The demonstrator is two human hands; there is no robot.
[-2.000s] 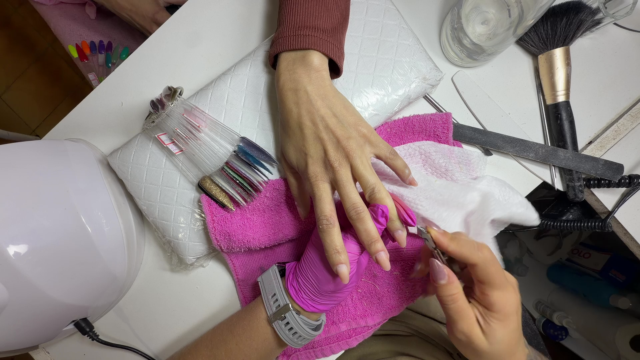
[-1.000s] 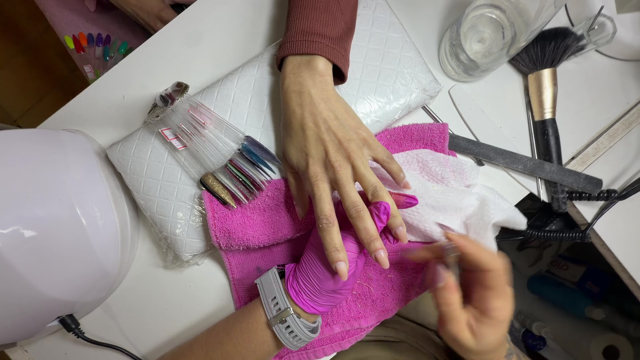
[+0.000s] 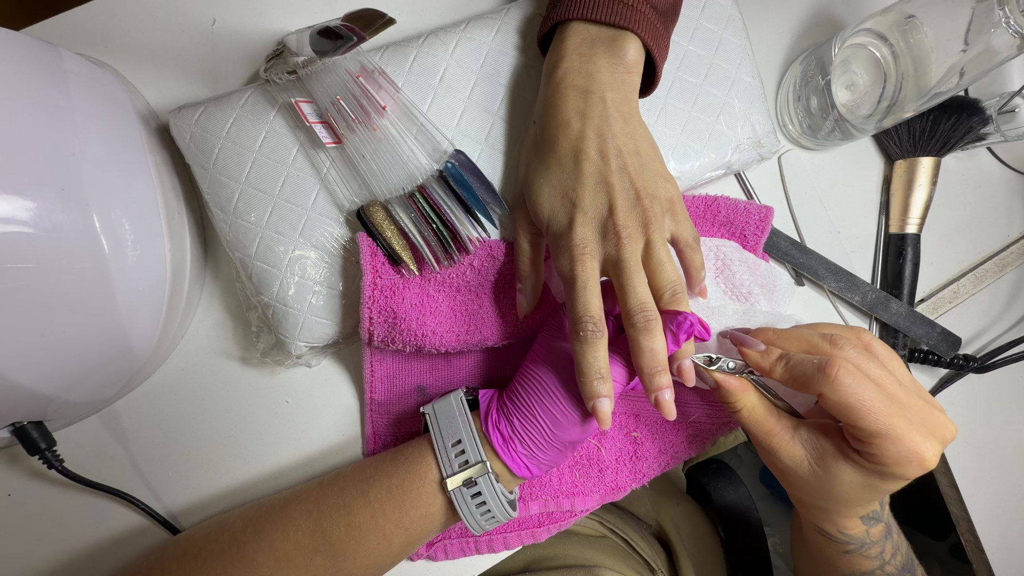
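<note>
My left hand (image 3: 552, 392), in a pink glove with a grey watch strap at the wrist, lies under another person's hand (image 3: 612, 184) and holds one of its fingers between thumb and fingers. That hand rests palm down with its fingers spread. In my right hand (image 3: 840, 408), which is bare, is a metal cuticle nipper (image 3: 732, 366); its jaws are at the tip of the held finger. Beneath the hands lie a pink towel (image 3: 440, 316) and a white wipe (image 3: 744, 280). Part of the nipper's handles is hidden by my fingers.
A quilted white cushion (image 3: 248, 176) in plastic bears a fan of nail colour samples (image 3: 432, 216). At the left stands a white nail lamp (image 3: 80, 216) with a black cable. To the right are a dark nail file (image 3: 864, 292), a black brush (image 3: 904, 208) and a glass jar (image 3: 840, 80).
My right hand, blurred and away from the finger one second ago, has come back with the nipper to the held fingertip. My left hand keeps its hold.
</note>
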